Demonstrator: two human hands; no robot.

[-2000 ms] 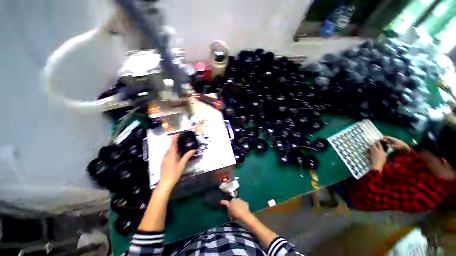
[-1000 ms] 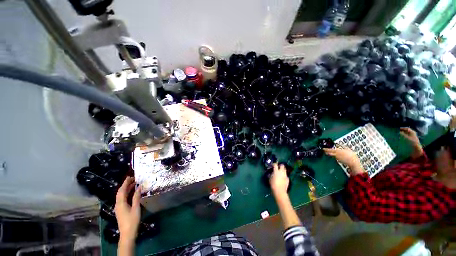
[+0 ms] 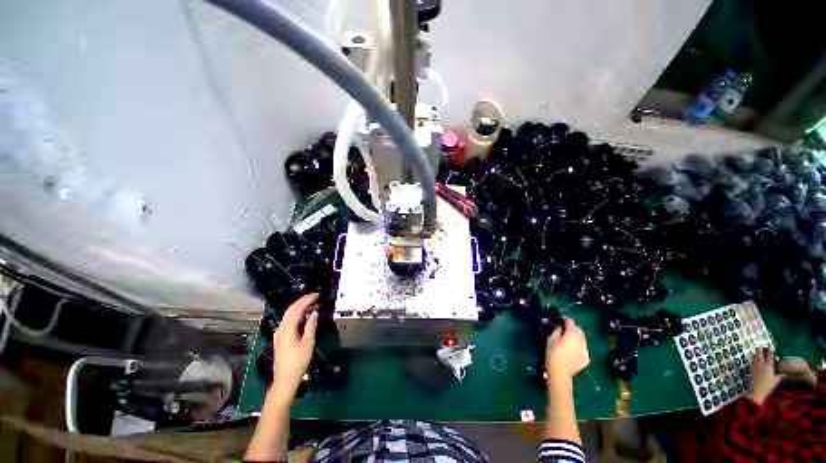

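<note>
The machine's base plate (image 3: 362, 280) stands on the green bench, strewn with dark specks. The machine head (image 3: 405, 222) is down over a black unit (image 3: 407, 269) at the plate's centre. My left hand (image 3: 294, 339) is at the left pile of black units (image 3: 272, 271), thumb and fingers around a dark unit mostly hidden by the hand. My right hand (image 3: 566, 348) has its fingers on a black unit (image 3: 550, 321) at the front of the right heap.
A large heap of black units (image 3: 580, 217) lies right of the machine, with greyish bagged units (image 3: 770, 194) beyond. A white device (image 3: 456, 358) sits at the base's front. Another worker's hand (image 3: 765, 375) touches a parts tray (image 3: 711, 362). A grey hose (image 3: 335, 68) arcs overhead.
My left hand has moved from the plate to the left pile. My right hand has moved from the white device to the right heap. The view has shifted, and the other worker's tray is turned.
</note>
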